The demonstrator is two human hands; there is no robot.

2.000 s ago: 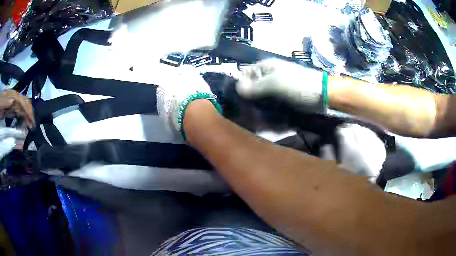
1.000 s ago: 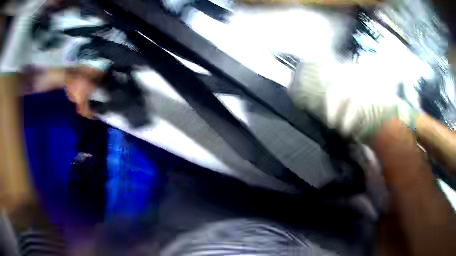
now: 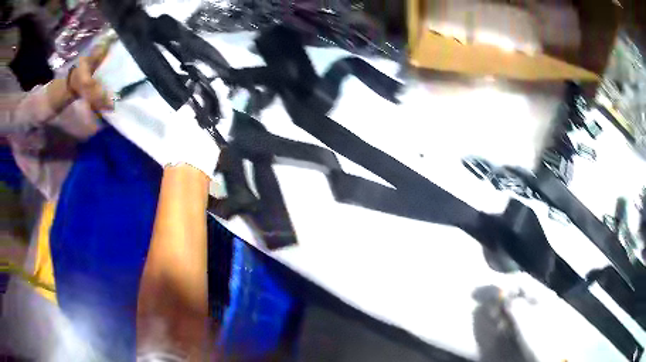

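Note:
My left hand, in a white glove, reaches in from the bottom left and is closed on black webbing straps at the table's near left edge; its fingers blend into the bright table. More black straps run from this tangle diagonally across the white table to the lower right, some crossing and folded. A strap end lies just right of my left forearm. My right hand is not clearly in view; a blurred grey shape at the lower right cannot be identified.
A co-worker's bare hand is at the upper left. A blue bin stands below the table edge, beside something yellow. An open carton is at the back right. Loose slide buckles lie at the right.
The view has swung left. The green-cuffed gloved hands and bare forearms at the right are out of view. My left hand now shows at the strap tangle.

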